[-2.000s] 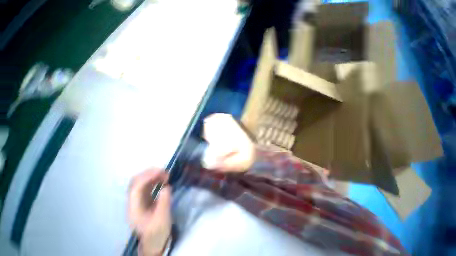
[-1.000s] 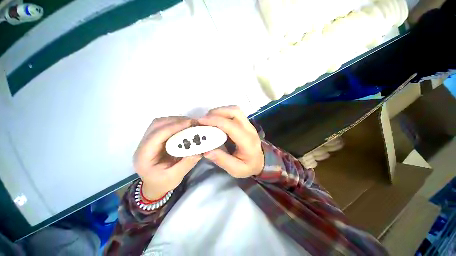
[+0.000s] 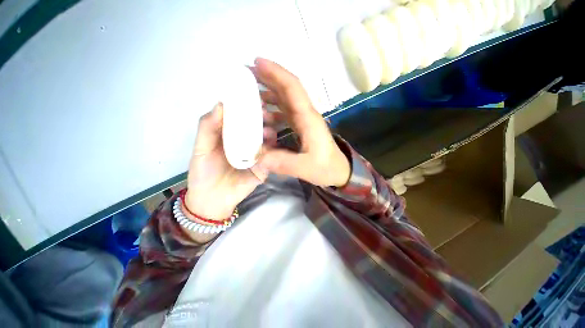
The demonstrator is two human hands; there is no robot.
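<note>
A cream-white plastic housing is held upright and edge-on over the front edge of the bench, its long side pointing away from me. My left hand grips it from the left and below, thumb along its left side. My right hand is at its right side with the fingers spread; its thumb is by the housing's lower end and its index fingertip by the top end. The far side of the housing and some of my right fingertips are hidden.
A row of cream housings stands on edge on the white bench at the upper right. An open cardboard carton with housings inside is at my right. Another person's grey-clothed part shows at lower left.
The housing has turned from its holed narrow face, lying crosswise, to upright with a plain edge showing. My right hand has opened its fingers around it. The view has shifted slightly.
</note>
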